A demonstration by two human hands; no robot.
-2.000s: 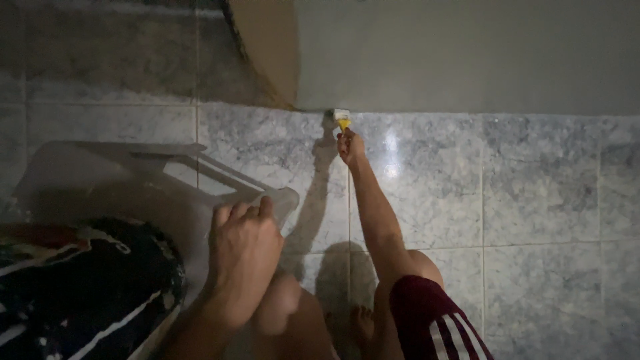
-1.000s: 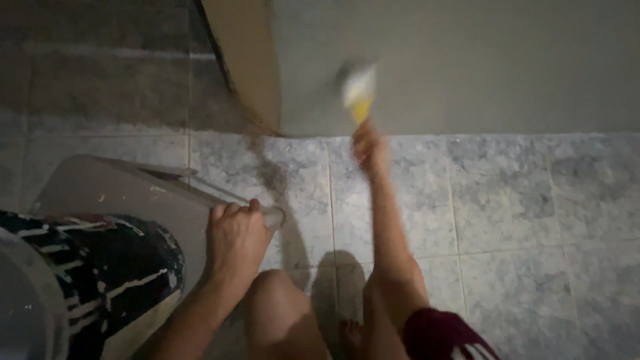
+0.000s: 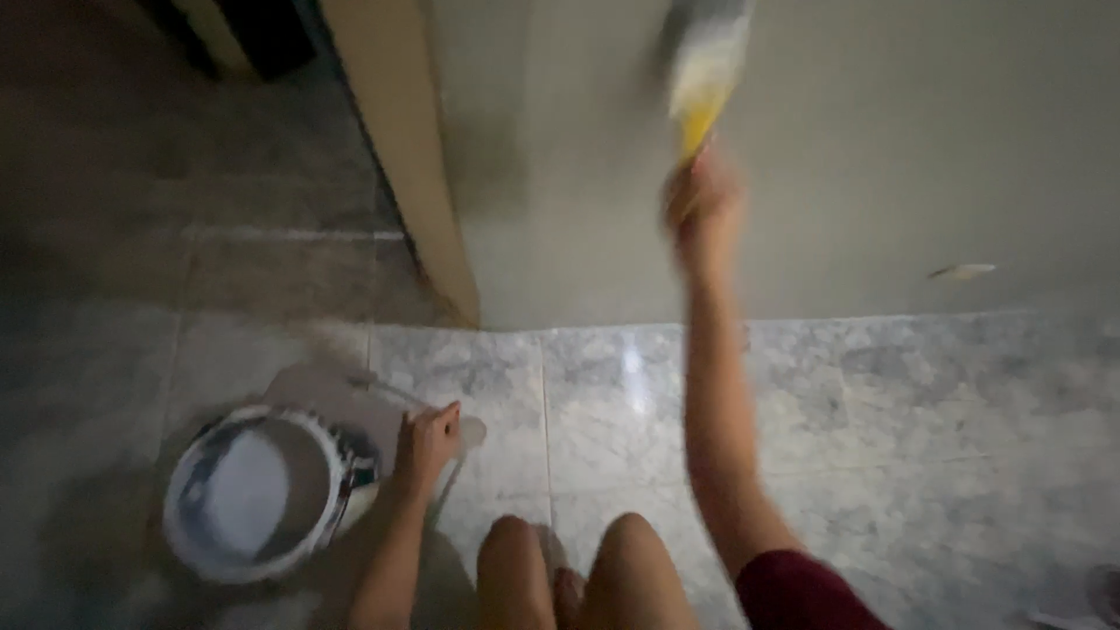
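Note:
My right hand (image 3: 707, 206) is closed around the yellow handle of a paintbrush (image 3: 704, 87), blurred by motion, whose pale bristle end points up along the grey wall (image 3: 577, 192). Whether the bristles touch the wall cannot be told. Down at the left, my left hand (image 3: 429, 442) has its fingers curled at the edge of a light grey plastic object (image 3: 337, 394), perhaps a stool, partly hidden by the bucket. Beside that hand stands a round paint bucket (image 3: 328, 437) with white paint (image 3: 249, 494) inside and smeared sides.
A tan wall edge (image 3: 394, 131) borders a dark opening at the left. Marbled floor tiles (image 3: 612, 437) meet the wall's foot. My bent knees are at the bottom centre. A small pale mark (image 3: 962, 271) shows low on the wall at the right.
My right hand has moved from the wall's foot up the wall with the paintbrush. My left hand has stayed at the grey plastic object. The view has shifted, bringing the bucket's open top into sight.

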